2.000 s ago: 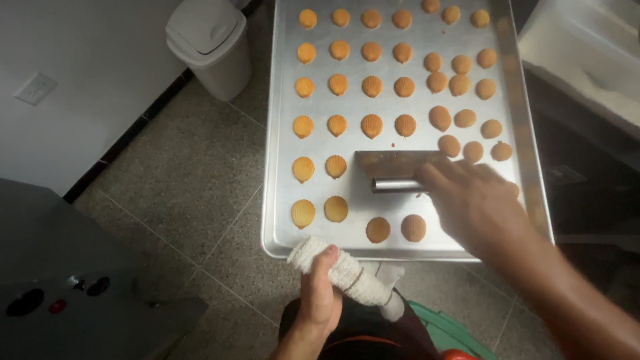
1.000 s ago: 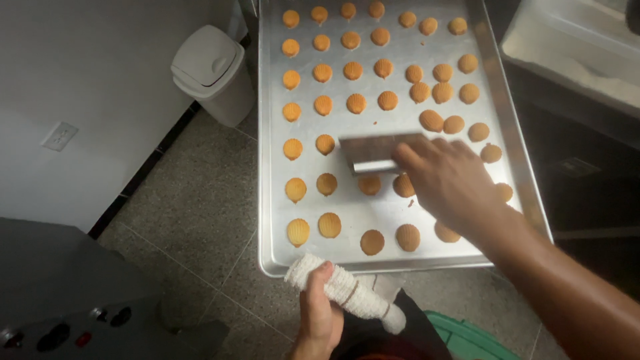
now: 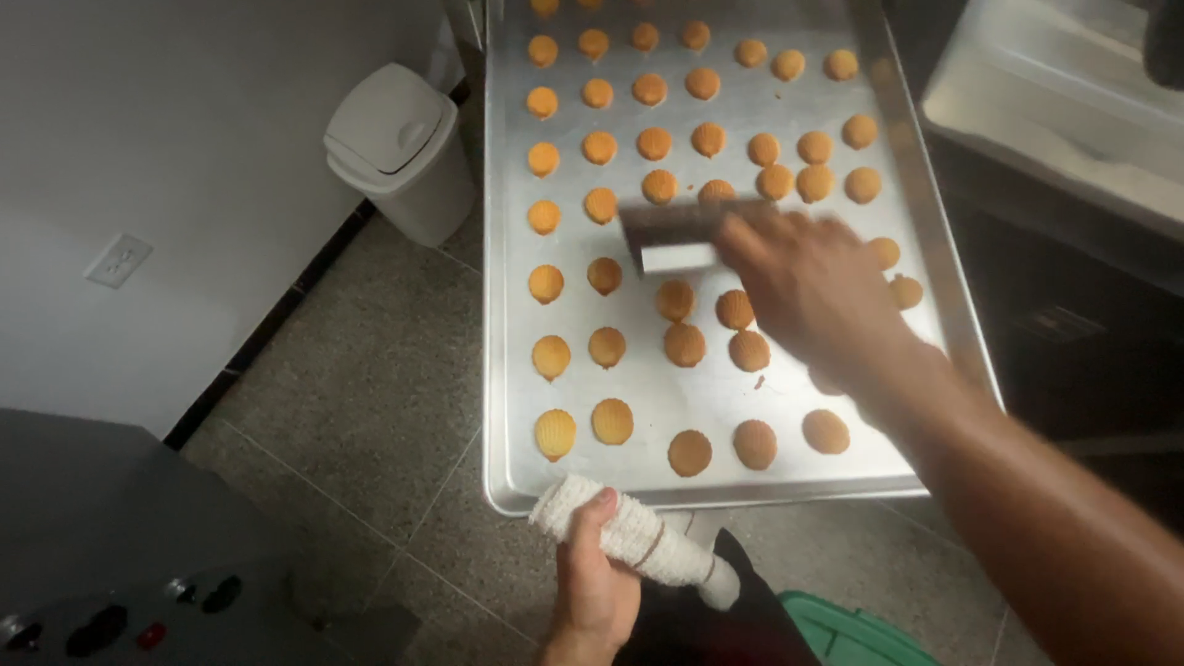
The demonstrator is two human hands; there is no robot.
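Note:
My right hand point(image 3: 814, 277) grips a metal bench scraper point(image 3: 680, 242), somewhat blurred, over the middle of a large aluminium baking sheet point(image 3: 629, 481). The scraper's blade is just below a small round ridged cookie point(image 3: 716, 192). Several rows of such golden-brown cookies lie on the sheet; some near the scraper touch one another, and my hand and forearm hide part of the right side. My left hand point(image 3: 597, 573) holds a rolled white cloth point(image 3: 638, 536) against the sheet's near left corner.
A white swing-lid bin point(image 3: 402, 153) stands on the floor by the wall, left of the sheet. A grey appliance with knobs point(image 3: 120, 555) is at lower left. At upper right is a white plastic container point(image 3: 1064, 111), and a green plastic object point(image 3: 856, 634) shows below.
My right hand with the scraper has moved up the sheet, away from me, to a farther row. Cookies behind it have shifted and two pairs now touch. My left hand keeps the cloth at the corner.

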